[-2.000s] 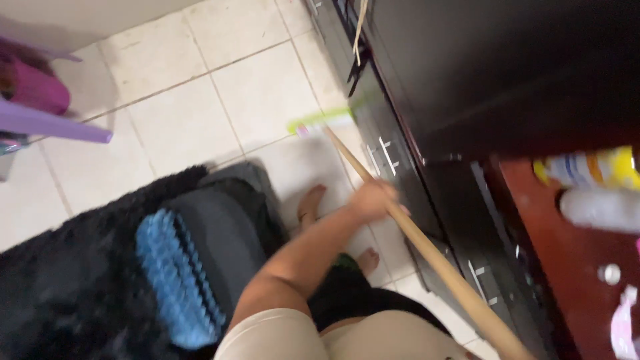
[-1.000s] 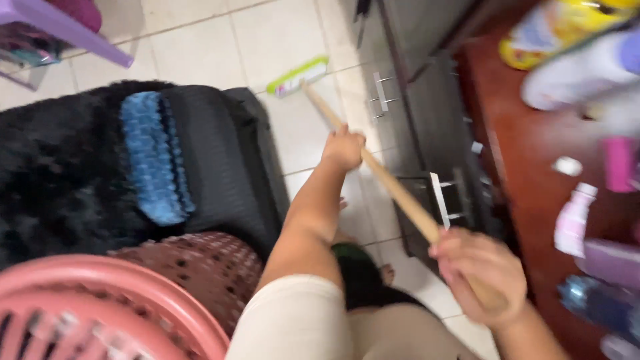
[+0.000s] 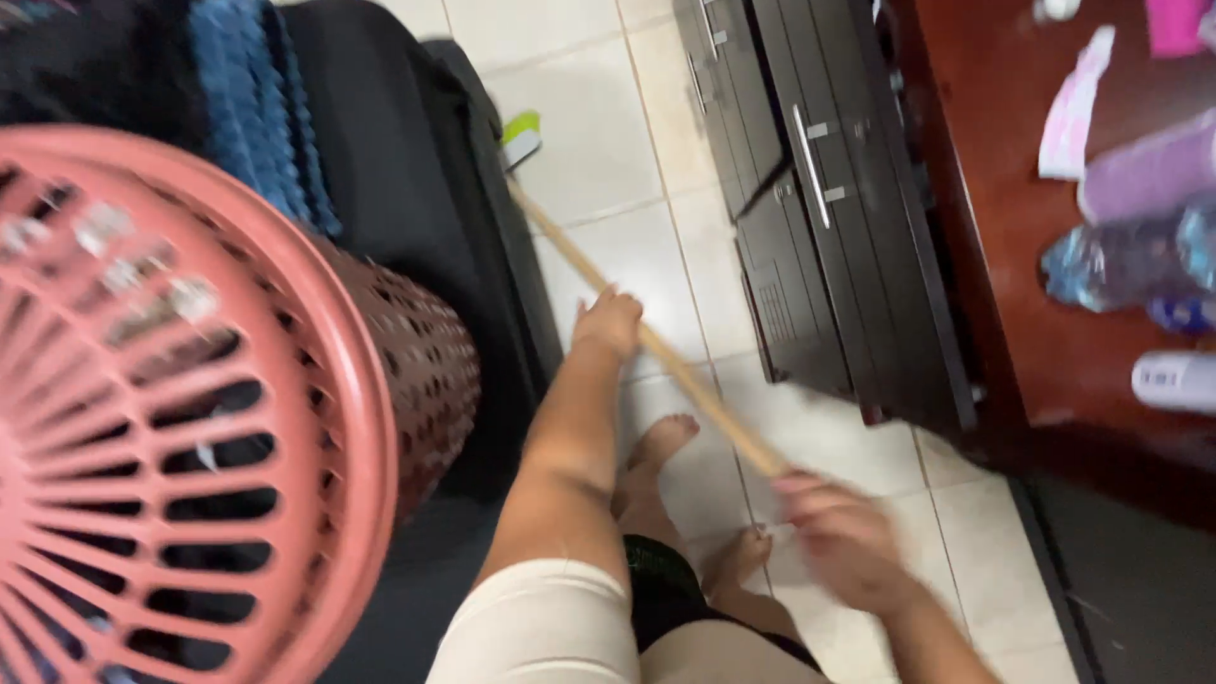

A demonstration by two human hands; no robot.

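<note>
A long wooden handle [image 3: 689,380] slants across the middle of the view. My left hand [image 3: 610,323] grips it partway down its length. Close to its near end, my right hand [image 3: 836,537] is closed around it, blurred. At the far end shows part of a green and white broom head [image 3: 522,139], low by the tiled floor [image 3: 632,256]; the rest of the head is hidden by the black padded furniture [image 3: 389,123].
A pink plastic laundry basket [image 3: 366,408] with a slotted lid stands at the left. Beside it, a blue textured cloth [image 3: 252,114] lies on the black furniture. Dark drawers [image 3: 845,199] line the right, near a reddish-brown tabletop [image 3: 997,190] holding a plastic bottle [image 3: 1121,261]. My bare feet are below.
The broom head has moved left, partly behind the black furniture. Two seconds ago only one hand showed on the handle; now both do. The view has shifted, bringing the basket in large.
</note>
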